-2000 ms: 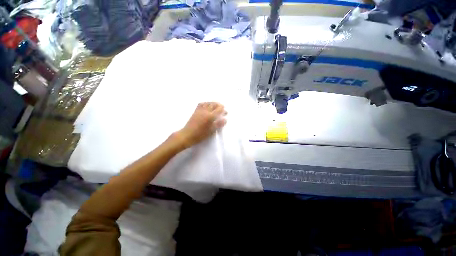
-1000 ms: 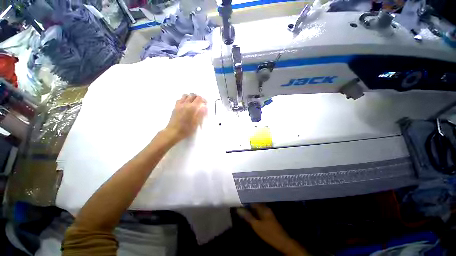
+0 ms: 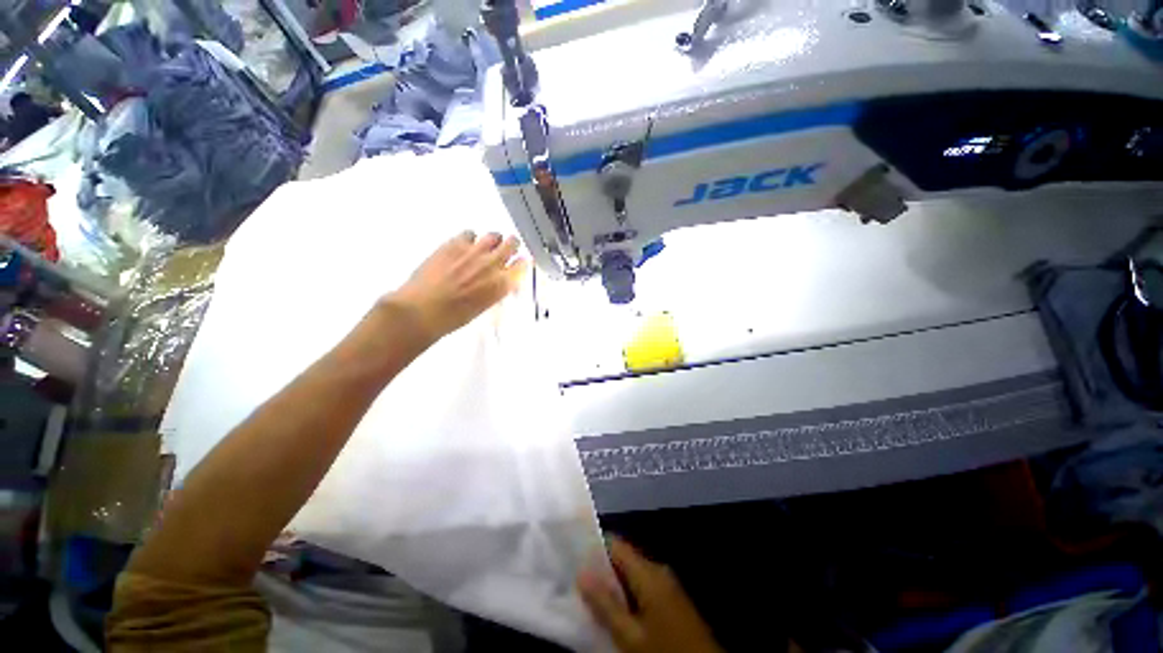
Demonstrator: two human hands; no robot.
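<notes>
A white fabric panel (image 3: 383, 447) lies on the table left of the needle and hangs over the front edge. My left hand (image 3: 462, 283) rests flat on it near its right edge, fingers apart, just left of the presser foot (image 3: 574, 265). My right hand (image 3: 638, 597) is at the panel's lower right corner, below the table's front edge, thumb and fingers closed on the fabric edge. The white JACK sewing machine (image 3: 753, 140) stands over the panel's right edge. Glare hides the fabric detail near the needle.
A yellow block (image 3: 653, 342) sits on the machine bed right of the needle. A grey ruler tape (image 3: 816, 447) runs along the front edge. Black-looped scissors (image 3: 1139, 334) lie on grey-blue cloth at the right. Grey-blue fabric bundles (image 3: 191, 134) and taped cardboard (image 3: 115, 434) are at the left.
My right hand has come into view from below and taken hold of the panel's lower corner, pulling it taut. My left hand has moved toward the needle and flattened. The view has shifted.
</notes>
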